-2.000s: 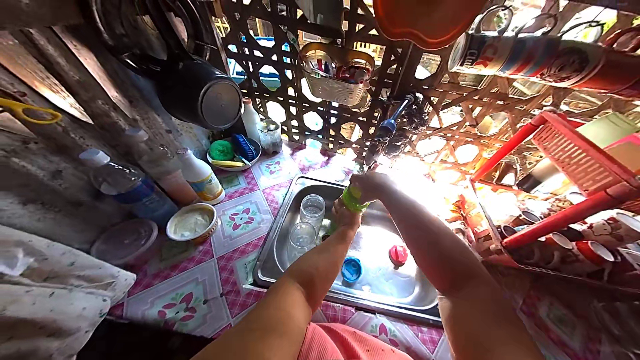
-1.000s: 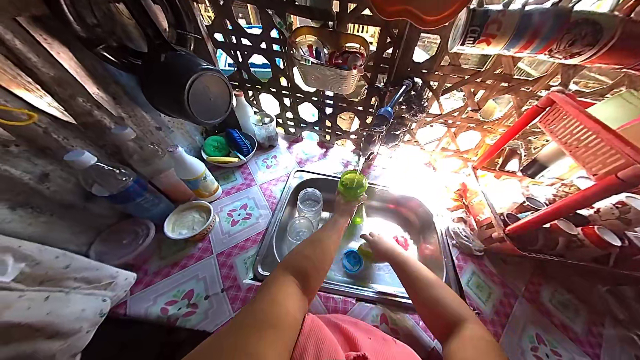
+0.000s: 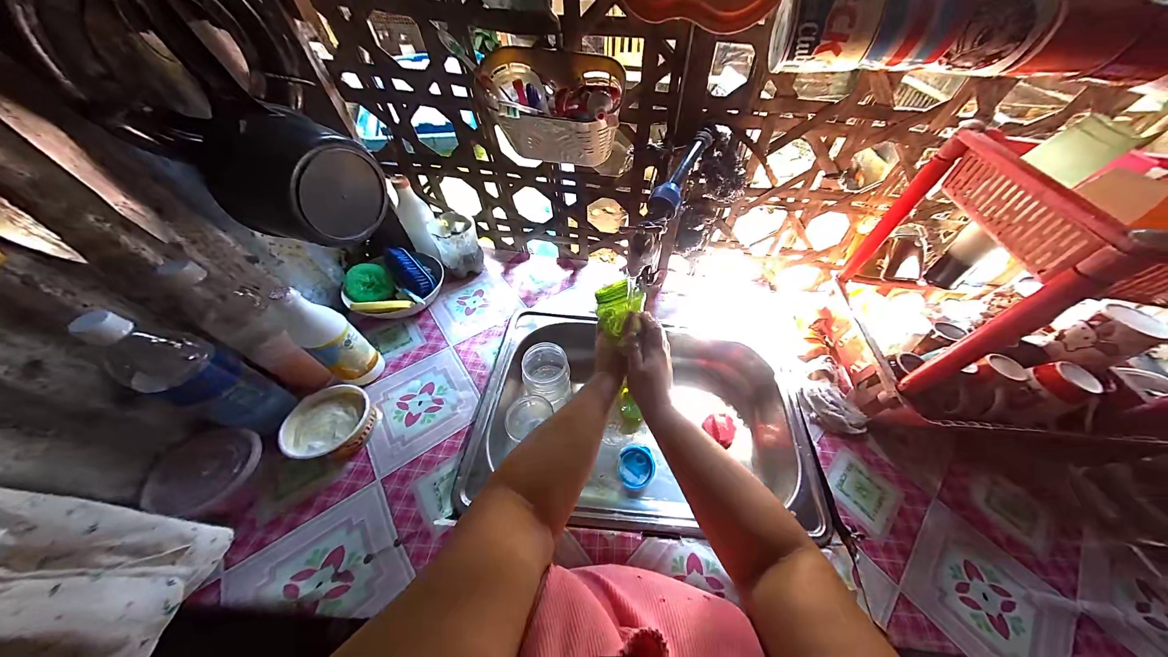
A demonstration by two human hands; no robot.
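Observation:
Both of my hands are together under the faucet (image 3: 643, 251) at the back of the steel sink (image 3: 785, 429). My left hand (image 3: 613, 351) is closed on a yellow-green lid (image 3: 618, 306), and my right hand (image 3: 650, 351) touches it from the right. Water appears to run over it. Inside the sink, two clear jars (image 3: 546, 370) stand at the left, a blue lid (image 3: 636, 466) lies near the front and a red lid (image 3: 719, 429) lies at the right. Another green item (image 3: 630, 409) shows partly between my forearms.
Left of the sink are a bowl with scrubbers (image 3: 392, 310), a white bottle (image 3: 333, 338), a tub (image 3: 326, 422) and a large water bottle (image 3: 182, 365). A black pot (image 3: 310, 182) hangs above them. A red rack (image 3: 1031, 274) with cups stands at the right.
My right hand has moved from low in the sink up to the green lid beside my left hand. The red lid, covered by my right hand a second ago, shows more fully.

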